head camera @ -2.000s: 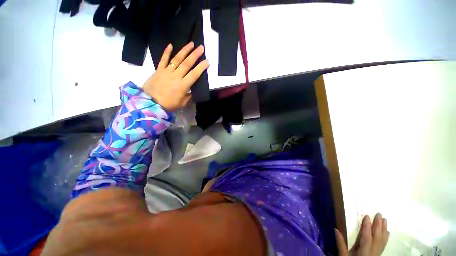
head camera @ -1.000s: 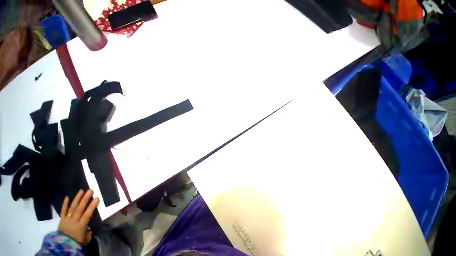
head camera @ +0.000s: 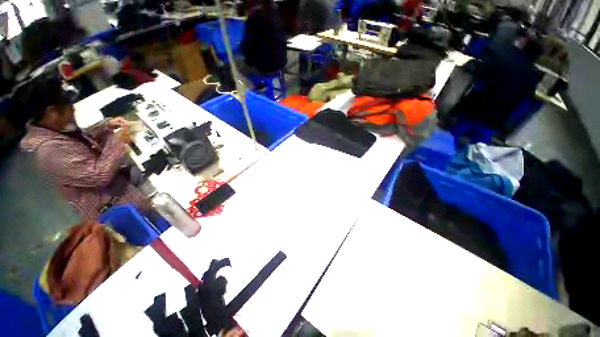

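Observation:
Black fabric strips (head camera: 212,296) lie in a loose pile on the white table at the bottom edge, with one long strip reaching up to the right. A dark red tape (head camera: 172,260) runs across the table into the pile. A small piece of my left hand (head camera: 232,332) shows at the bottom edge by the strips, cut off, so its grip cannot be seen. My right hand is out of the picture.
A silver bottle (head camera: 176,214) and a phone (head camera: 215,198) on red patterned cloth are at the table's far side. A black panel (head camera: 337,133) and orange bags (head camera: 393,113) lie farther back. Blue crates (head camera: 549,257) flank the table. A person (head camera: 79,158) works at a table on the left.
The view has lifted from the tabletop to the room. The strips now sit lower in the picture. My left hand is almost out of view; my right hand left the picture earlier.

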